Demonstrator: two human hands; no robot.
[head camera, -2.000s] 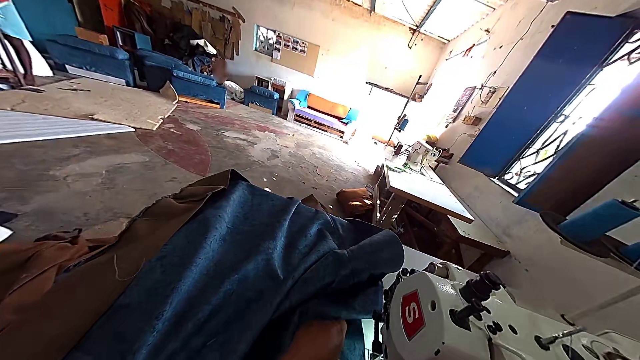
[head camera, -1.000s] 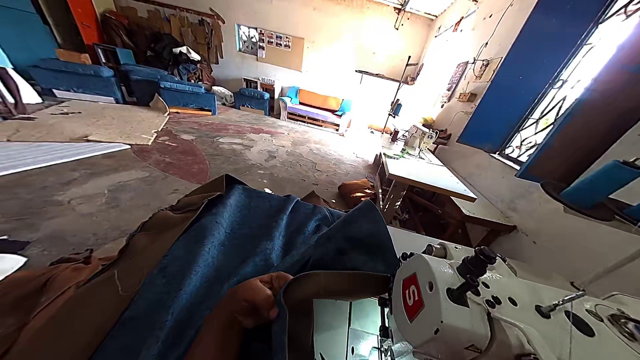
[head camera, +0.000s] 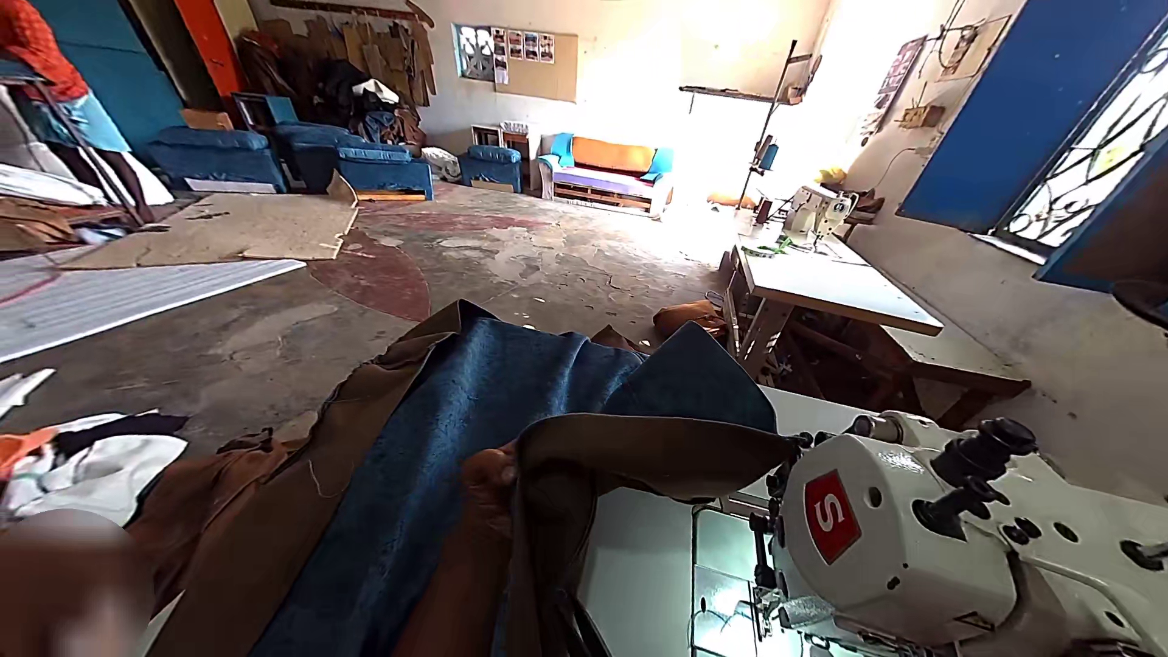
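Observation:
My left hand (head camera: 488, 479) is closed on a brown-backed fabric strip (head camera: 639, 438), just left of the sewing machine. This strip loops over from the hand to the white industrial sewing machine's head (head camera: 885, 529). Large blue upholstery fabric (head camera: 456, 392) with a brown backing spreads under and beyond my hand. The machine's lamp lights the needle area and the metal bed (head camera: 721, 584). A dark, narrow object (head camera: 579, 625) shows at the bottom edge; its kind is unclear. My right hand is out of view.
Another sewing machine (head camera: 817, 214) stands on a white table (head camera: 839, 287) ahead right. Blue armchairs (head camera: 219, 160), cardboard (head camera: 228, 228) and a sofa (head camera: 607, 173) lie farther off. A person in a red top (head camera: 46, 55) stands far left. A blurred brown shape (head camera: 73, 584) fills the lower left.
My left hand, low beside the machine two seconds ago, has moved up and left. The fabric strip now stretches between it and the machine head. The view has turned somewhat left.

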